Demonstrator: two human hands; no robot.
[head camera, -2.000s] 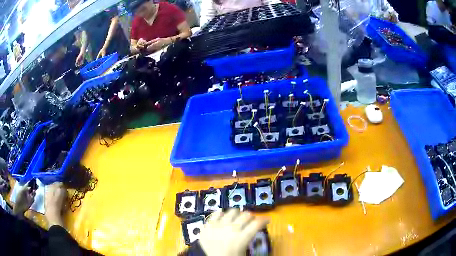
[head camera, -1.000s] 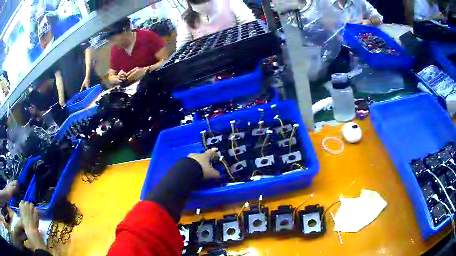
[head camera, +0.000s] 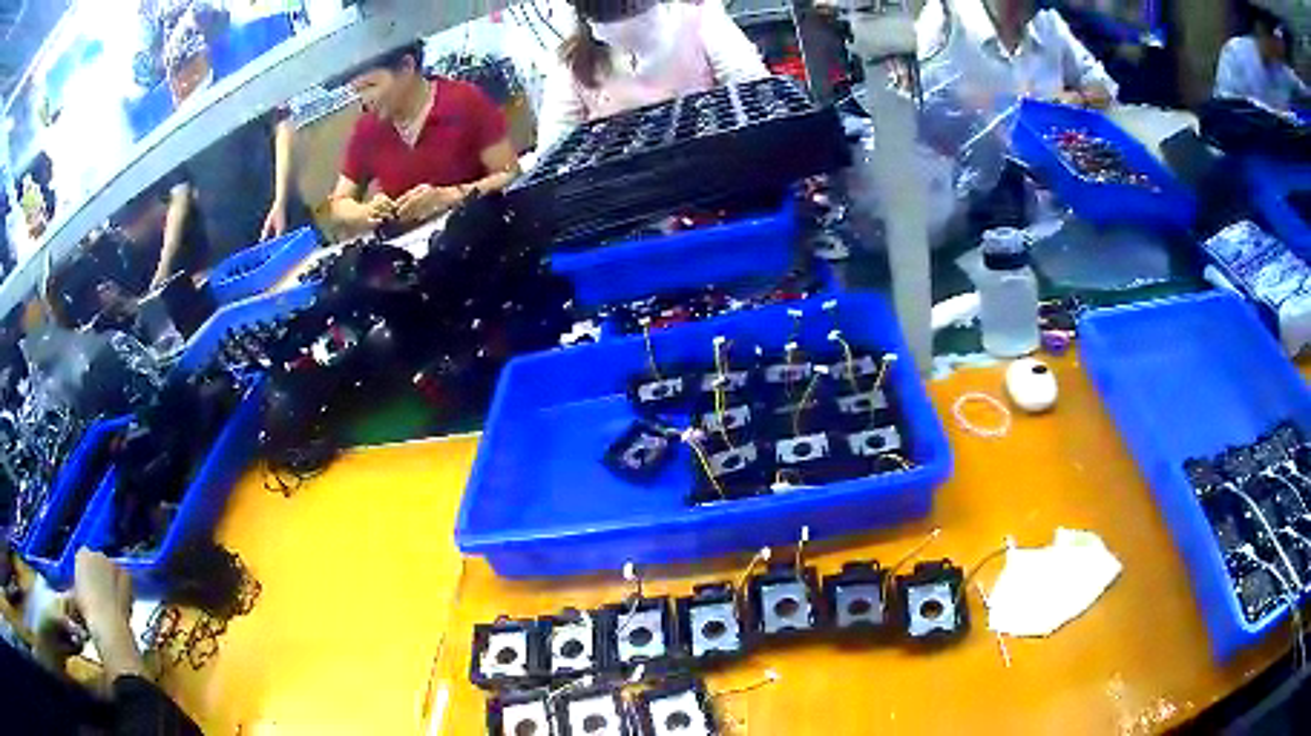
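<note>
Neither of my hands is in view. Several square black modules with pale plates and round centre holes lie in a row (head camera: 715, 626) on the orange-yellow table in front of the blue bin. Three more (head camera: 594, 715) lie nearer me, cut by the bottom edge. Thin leads with white plugs rise from some. The large blue bin (head camera: 575, 539) holds rows of similar modules (head camera: 801, 449) in its right half. One dark module (head camera: 641, 449) lies tilted at the left side of that group.
Another blue bin (head camera: 1150, 388) holds dark units (head camera: 1254, 525) at right. A white scrap (head camera: 1054, 582), pale ring (head camera: 982, 414), white round item (head camera: 1031, 385) and bottle (head camera: 1008, 295) lie or stand nearby. Another person's hands (head camera: 101, 611) are at far left. More people are behind stacked black trays (head camera: 690, 158).
My arm in a red sleeve with dark cuff, reaching into the large bin a second ago, has left the picture. The tilted module now shows where the hand was. The view has shifted slightly.
</note>
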